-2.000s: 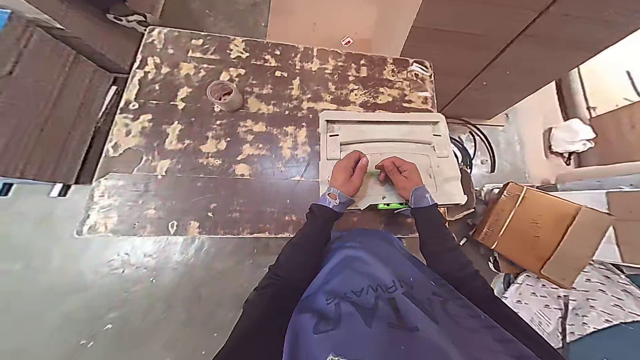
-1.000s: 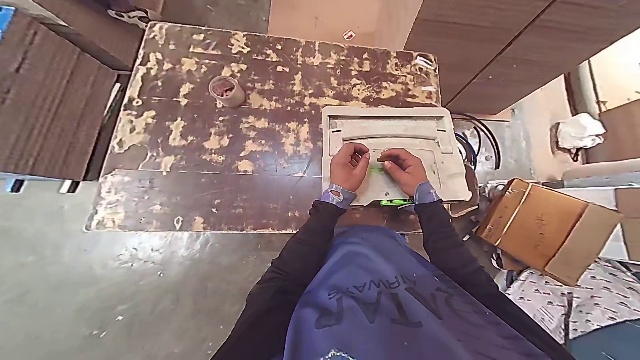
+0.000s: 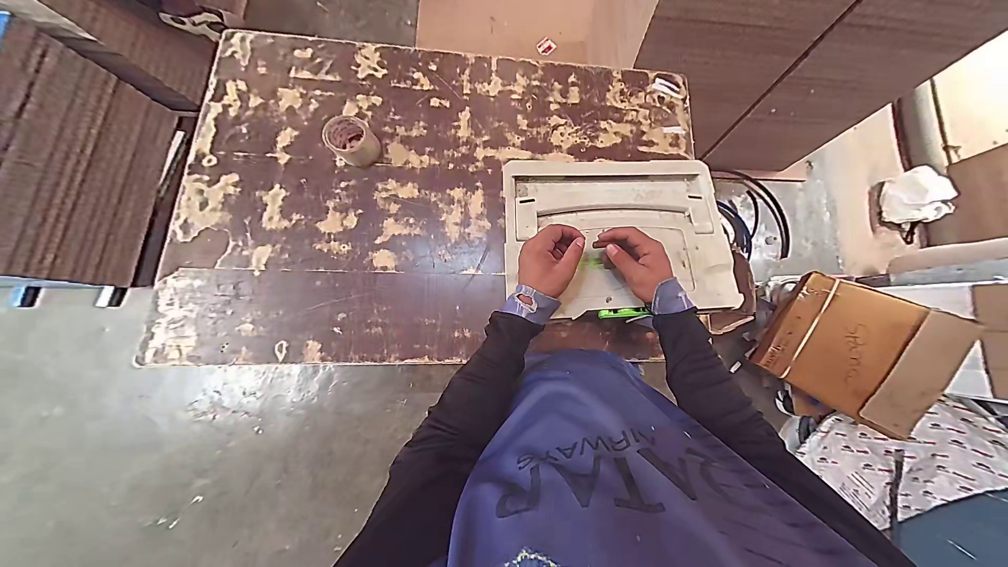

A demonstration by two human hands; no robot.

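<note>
My left hand [image 3: 551, 260] and my right hand [image 3: 635, 260] are close together above a pale plastic case lid [image 3: 622, 189], fingertips pinched toward each other. Whether a small thing is between the fingers cannot be made out. The case lies on the right part of a worn, brown wooden table [image 3: 409, 307], near its front edge. A bright green latch [image 3: 624, 313] shows at the near side of the case, close to my right wrist. Some green shows on the lid between my hands. A roll of tape [image 3: 352, 141] rests farther left on the table.
An open cardboard box [image 3: 858, 346] stands right of the table, over printed sheeting [image 3: 906, 465]. Black hoses [image 3: 764, 213] curl beside the table's right edge. Brown wood-grain panels [image 3: 756, 71] stand at the back right, and stacked brown boards [image 3: 75, 157] at the left.
</note>
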